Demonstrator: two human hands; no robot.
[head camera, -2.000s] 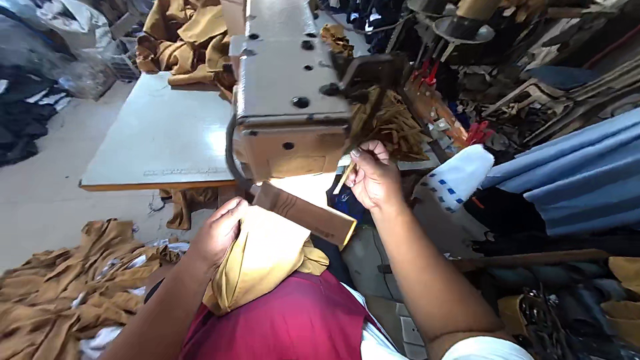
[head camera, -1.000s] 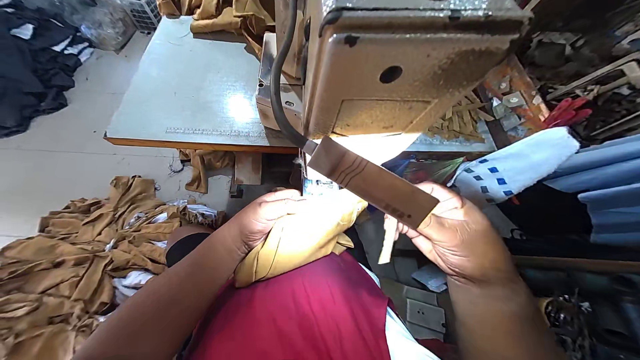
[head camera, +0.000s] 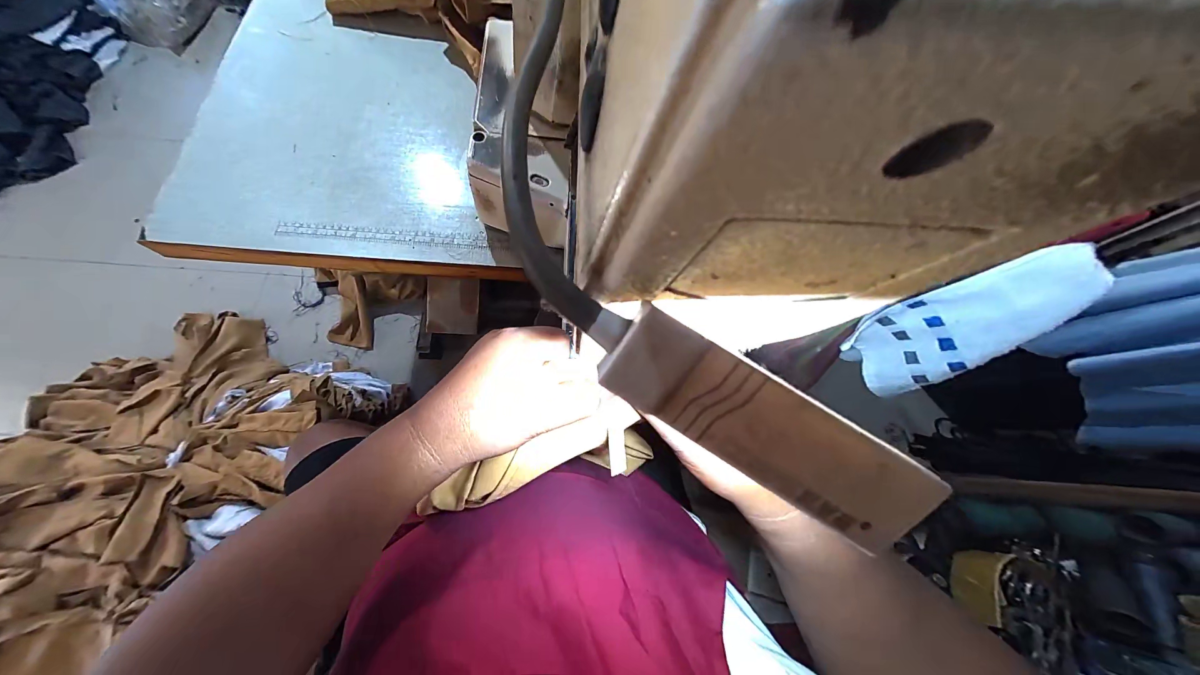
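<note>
My left hand (head camera: 525, 394) is closed on tan fabric (head camera: 487, 483) that hangs down over my lap, close under the head of a sewing machine (head camera: 797, 159). A narrow pale strip (head camera: 617, 452) dangles from the fabric, between my two hands. Behind the flat brown box-like lamp (head camera: 769, 422), which hangs on a dark flexible neck, my right hand (head camera: 703, 464) is largely hidden. Its fingers come up near the fabric, and what they hold cannot be seen. Bright light falls on the work area beneath the machine head.
A pale table (head camera: 328, 122) with a printed ruler scale stands left of the machine. Tan garments (head camera: 112, 469) lie heaped on the floor at left. White cloth with blue squares (head camera: 975, 319) and blue fabric (head camera: 1144, 347) are at right. Dark clothes (head camera: 37, 103) lie top left.
My right hand, holding a narrow strip in the earlier frames, has moved left and behind the lamp. My left hand has come up to the bright area. The view has moved closer to the machine.
</note>
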